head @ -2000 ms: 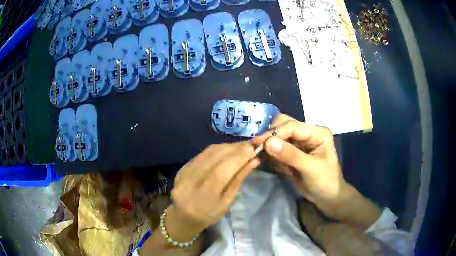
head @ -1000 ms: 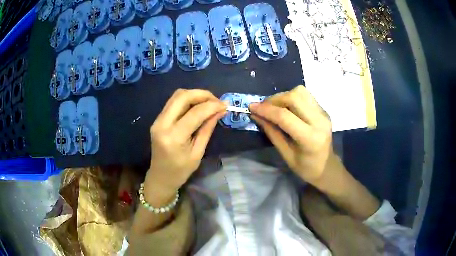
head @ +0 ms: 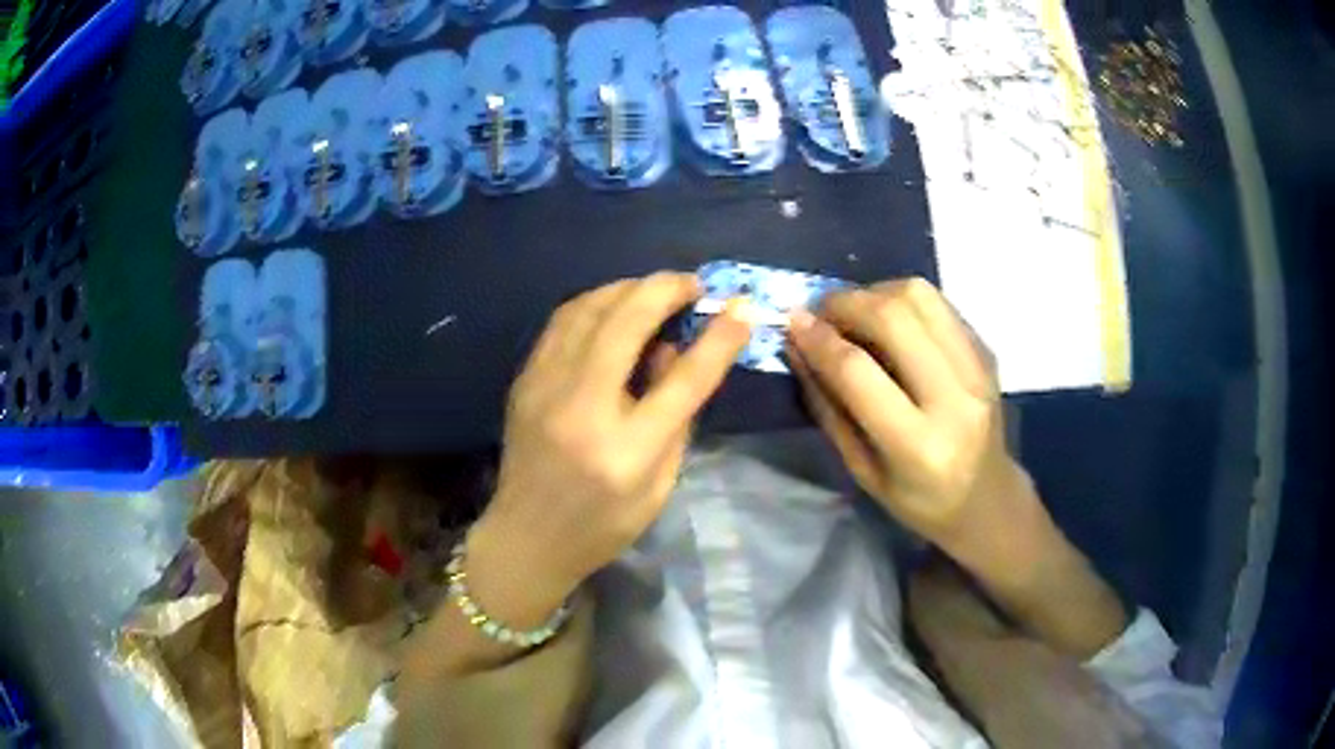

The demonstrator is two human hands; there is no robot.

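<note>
A pale blue oval housing point(head: 761, 348) lies crosswise on the black board, partly covered by my fingers. A thin silvery metal strip point(head: 769, 315) lies across its upper face between my fingertips. My left hand point(head: 608, 417) is at the housing's left end, with thumb and index finger on the housing and the strip's left part. My right hand point(head: 915, 403) is at the right end, with its fingertips at the strip's right part. Whether the strip is seated in the housing cannot be told.
Filled housings point(head: 513, 110) stand in rows at the back, and two more point(head: 293, 337) at left. A white sheet point(head: 1018, 293) with wire parts is at right, beside a brass heap point(head: 1142, 85). A blue crate point(head: 88, 454) and brown paper point(head: 308, 585) are low left.
My hands first held the strip near the front edge, then raised it over the housing. Now both hands are lower on the housing with the strip. The view has shifted slightly.
</note>
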